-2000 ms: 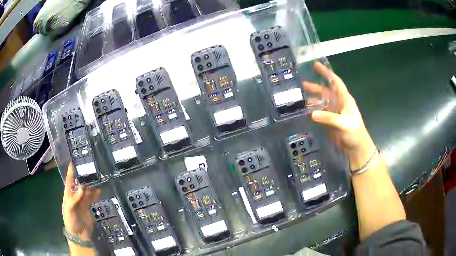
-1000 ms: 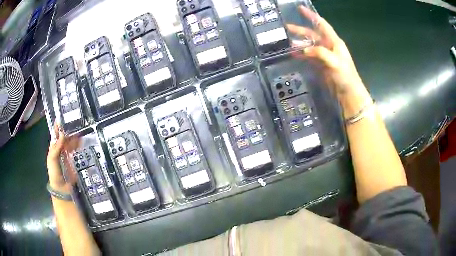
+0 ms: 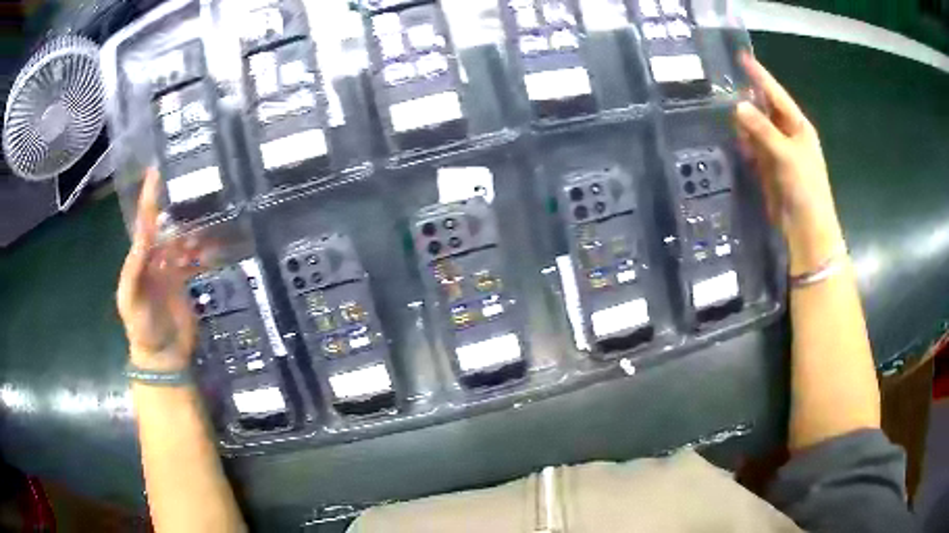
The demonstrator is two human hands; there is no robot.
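Observation:
A clear blister tray point(image 3: 416, 411) spans the view, with two rows of pockets. Each pocket holds a grey phone point(image 3: 473, 302) lying back side up, with round holes at the top and a white label at the bottom. The upper row is cut off by the picture's top edge. White paper slips point(image 3: 571, 302) lie beside some phones, and one sits above the middle phone. My left hand point(image 3: 156, 286) holds the tray's left edge. My right hand point(image 3: 783, 156) holds its right edge, with the fingertips partly hidden behind or blurred against the plastic.
A white desk fan point(image 3: 56, 107) stands at the upper left. The dark green bench point(image 3: 62, 312) shows around the tray, with a pale rail point(image 3: 864, 36) at the upper right. The wearer's clothing point(image 3: 583, 500) is at the bottom edge.
The tray and both hands have shifted right in the picture since a second ago. The fan shows more fully now. Both hands have stayed on the tray's sides.

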